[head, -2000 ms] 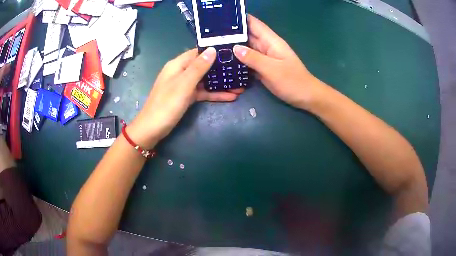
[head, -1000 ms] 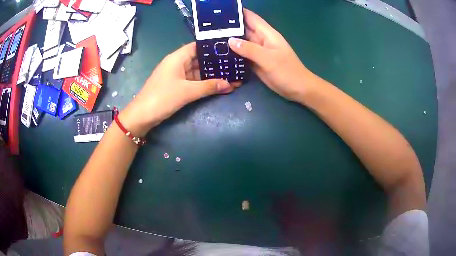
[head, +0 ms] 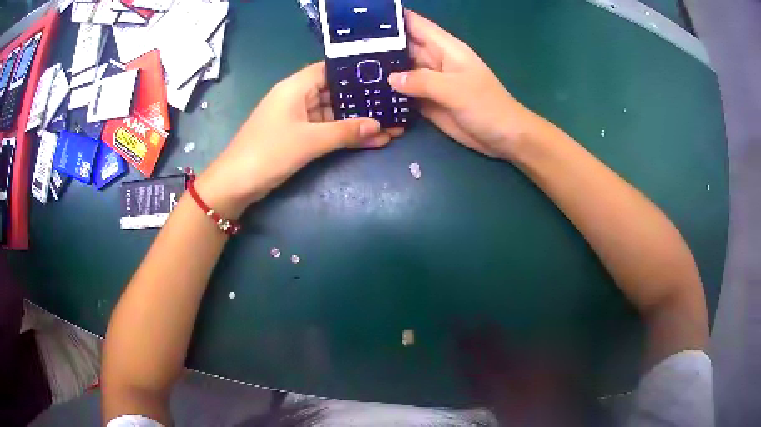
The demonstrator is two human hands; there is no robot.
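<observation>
A keypad phone (head: pixel 370 75) is held upright at the top middle, its top end cut off by the picture's edge. It has a black keypad half, a square navigation key and a white surround; the screen is lit dark blue with small pale text. My left hand (head: pixel 292 138) grips its left side, with the thumb over the bottom keys and the fingers behind. My right hand (head: pixel 459 92) holds its right side, with the thumb at the keys right of the navigation key.
A battery pile (head: pixel 171 46) of white rectangles lies upper left, with an orange-red battery (head: pixel 138 138) and blue pieces (head: pixel 75 156). A black battery (head: pixel 152 203) lies by my left wrist. A red tray (head: pixel 23 188) with phones stands far left. Pale debris dots the green bench (head: pixel 501 275).
My left thumb has moved from beside the navigation key down to the bottom keys. My right thumb now lies lower than a second ago. The screen's text has changed. The view has shifted slightly.
</observation>
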